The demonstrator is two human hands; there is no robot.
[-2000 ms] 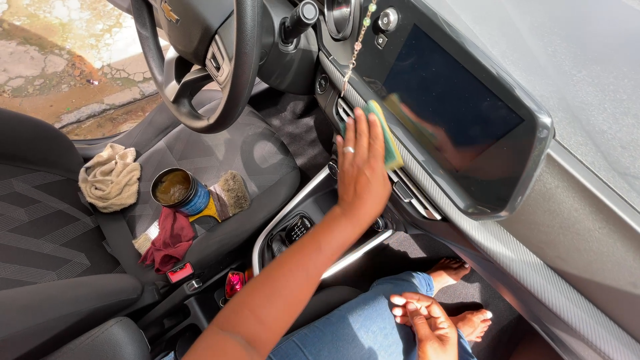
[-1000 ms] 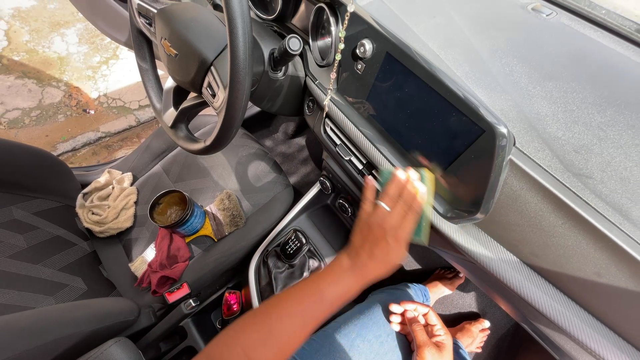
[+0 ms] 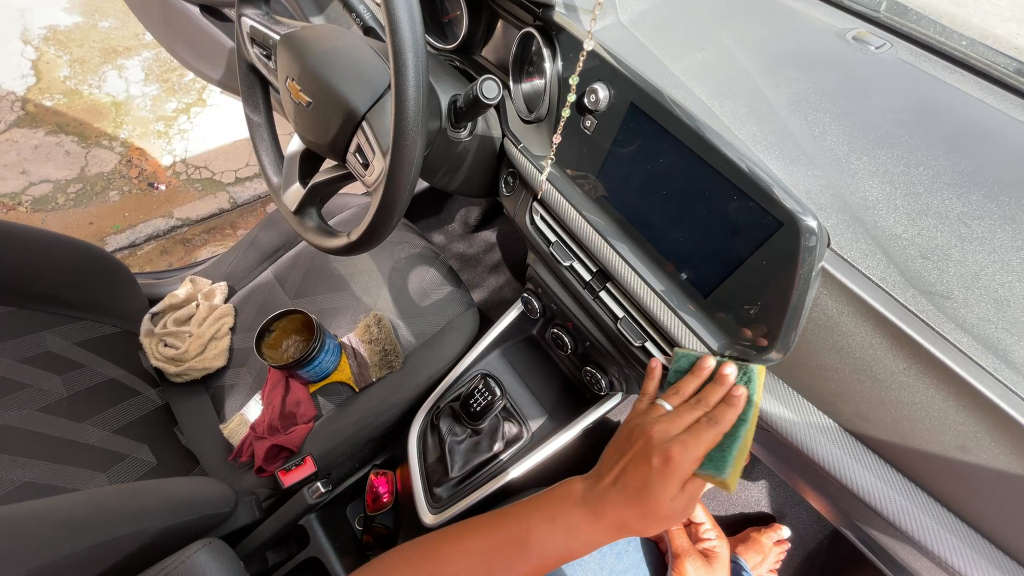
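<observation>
My left hand (image 3: pixel 660 452), with a ring on one finger, holds a green and yellow scouring sponge (image 3: pixel 732 440) against the dashboard trim beside the lower corner of the touchscreen (image 3: pixel 684 200). The air vents (image 3: pixel 596 276) run up and left from its fingertips. My right hand (image 3: pixel 698 544) is low in the view, just below the left wrist and near my jeans and bare foot. It is partly hidden, and whether it holds anything does not show.
On the driver's seat lie a beige cloth (image 3: pixel 188 328), an open tin of brownish paste (image 3: pixel 300 348), a yellow-handled brush (image 3: pixel 372 352), a maroon cloth (image 3: pixel 280 420) and another brush (image 3: pixel 240 420). A bead chain (image 3: pixel 570 100) hangs before the dash. The gear lever (image 3: pixel 482 400) stands below the climate knobs.
My left hand has moved with the sponge along the dashboard trim, from the vents beside the screen to the screen's lower corner. The view has shifted somewhat.
</observation>
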